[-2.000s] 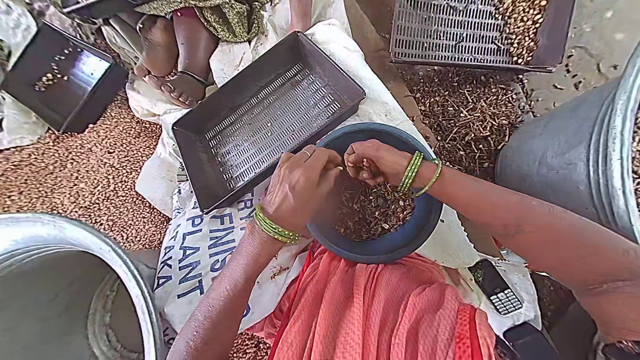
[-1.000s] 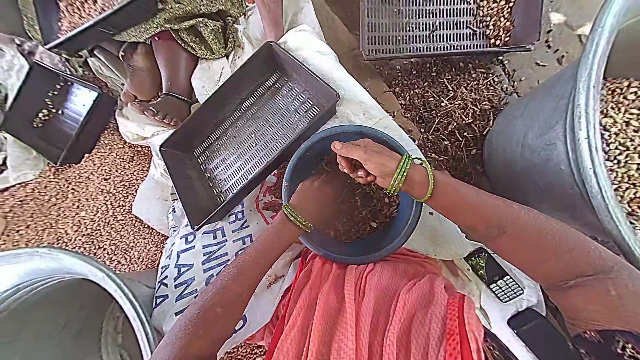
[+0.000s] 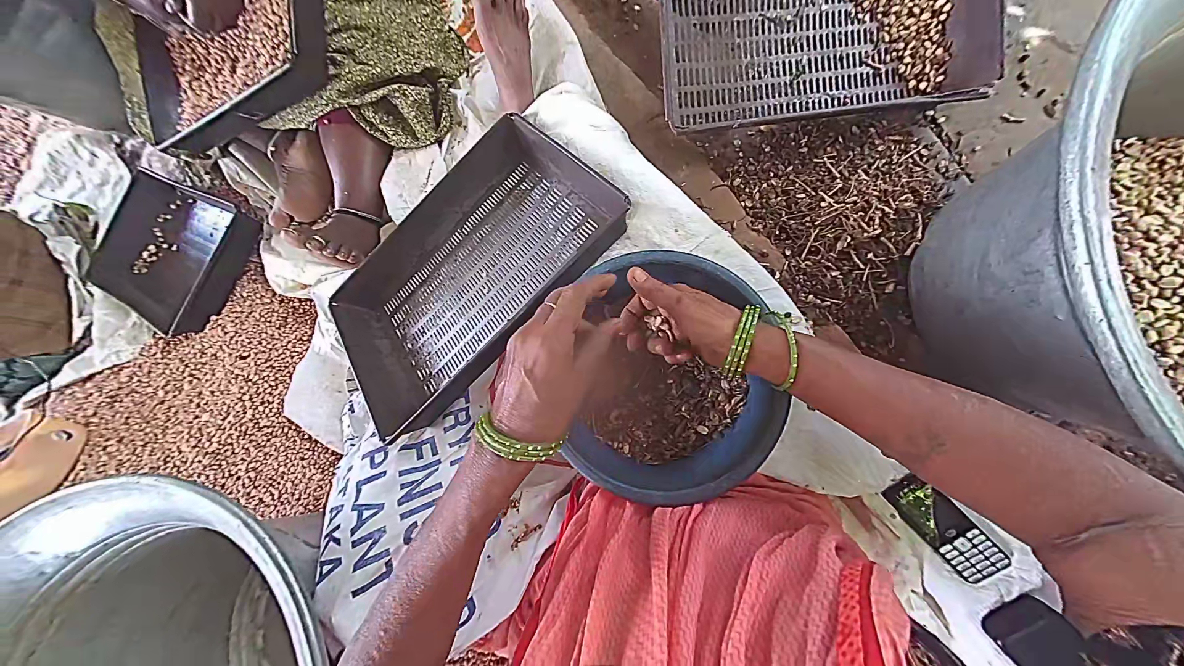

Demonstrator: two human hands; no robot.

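A round blue bowl (image 3: 684, 481) rests by my lap, holding brown husks and seed-like pieces (image 3: 675, 412). My right hand (image 3: 680, 319) is over the bowl's far side, palm partly turned up, its curled fingers around a few small pale seeds or nuts (image 3: 659, 324). My left hand (image 3: 555, 356) is beside it over the bowl's left part, thumb and forefinger apart; its other fingers are blurred, and whether they hold anything is hidden. A dark slotted tray (image 3: 486, 268), with no seeds visible inside, lies tilted just left of the bowl on white sacking.
Metal tubs stand at lower left (image 3: 166, 499) and right (image 3: 999, 250), the right one holding seeds. Another slotted tray (image 3: 777, 69) is at the top. A small dark tray (image 3: 171, 250) lies near a person's feet (image 3: 333, 199). A keypad phone (image 3: 948, 532) lies at lower right.
My left hand has come up out of the bowl, where it was a second ago, to beside my right hand. The right hand's fingers now show small pieces in them.
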